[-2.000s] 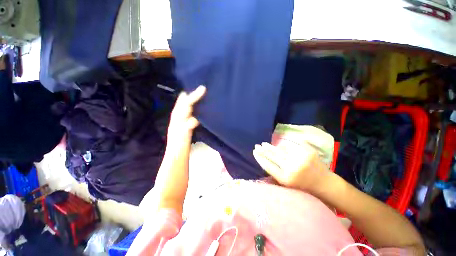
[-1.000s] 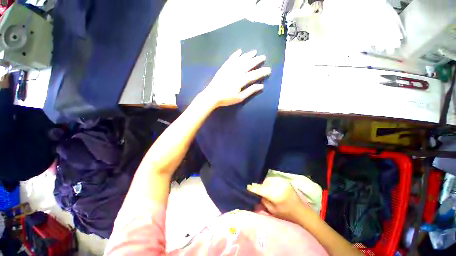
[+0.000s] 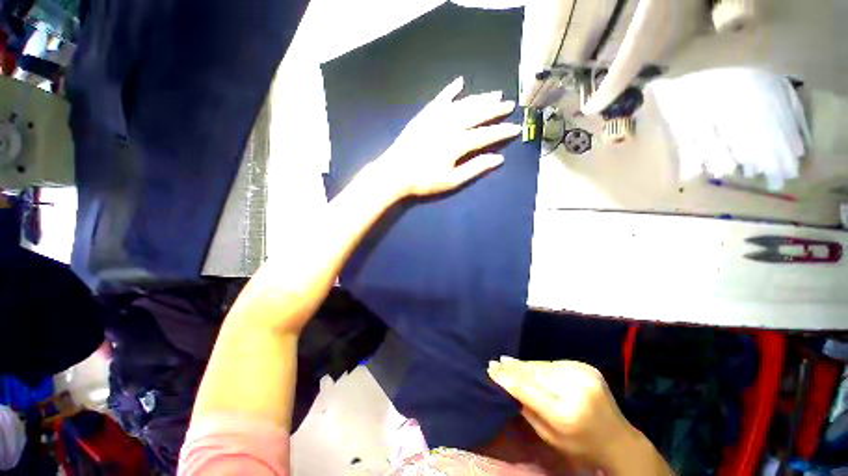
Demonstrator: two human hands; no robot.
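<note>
A long dark navy panel lies on the white table and hangs over its front edge towards my lap. Its right edge runs beside the yellow-green bit near the needle area of the sewing machine. My left hand lies flat on the panel, fingers spread, fingertips close to that edge. My right hand is lower down, below the table edge, its curled fingers closed on the panel's right edge. The needle itself cannot be made out.
More navy panels lie on the table at left. White scraps, a thin pen-like tool and red-handled snips lie at right. A dark garment heap and a red-framed crate are below the table.
The view has shifted up the table and shows more of the machine. My left hand has gone from beside the cloth onto the panel. My right hand stays low at the panel's edge.
</note>
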